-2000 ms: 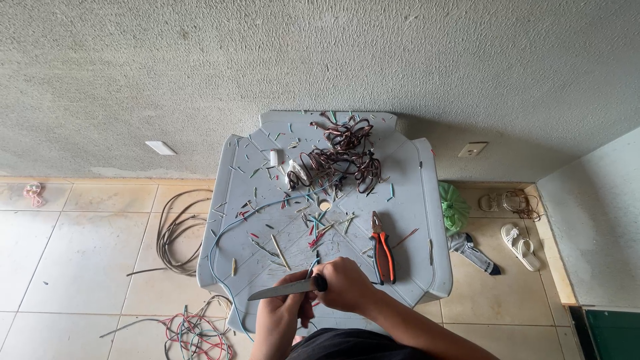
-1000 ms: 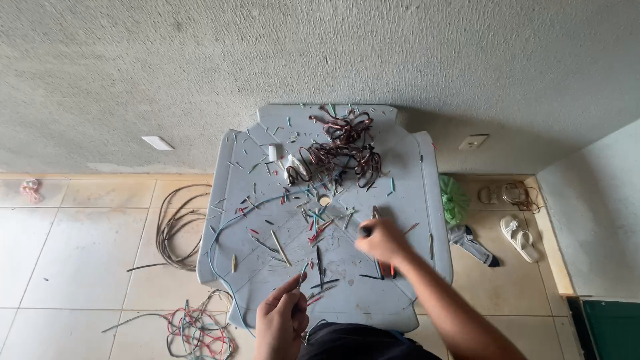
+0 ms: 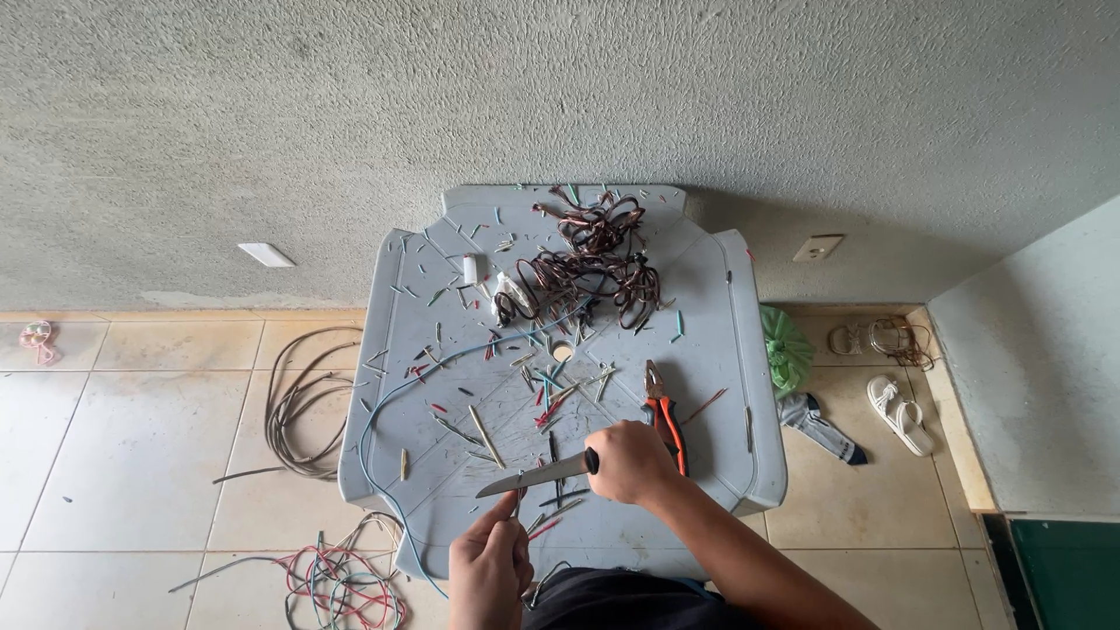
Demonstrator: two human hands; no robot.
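Note:
My right hand (image 3: 632, 462) grips a knife (image 3: 535, 475) by its dark handle, with the blade pointing left over the near part of a grey plastic table (image 3: 612, 538). Under the blade, my left hand (image 3: 492, 560) pinches a thin wire (image 3: 519, 499) upright, its tip at the blade. Just beyond my right hand lie combination pliers (image 3: 665, 420) with orange and black handles. A long blue wire (image 3: 372, 437) curves along the table's left side. Short pieces of insulation (image 3: 547, 407) in several colours are scattered about.
Bundled brown cords (image 3: 604, 262) and a white plastic piece (image 3: 471, 269) lie at the table's far side. On the floor are a cable coil (image 3: 293, 420), tangled coloured wires (image 3: 337, 582), a green bag (image 3: 786, 350), a sock (image 3: 822, 429) and a sandal (image 3: 899, 416). A textured wall (image 3: 560, 105) stands behind.
My right hand was over the pliers one second ago; it is now nearer and to the left, with the knife blade against the wire in my left hand.

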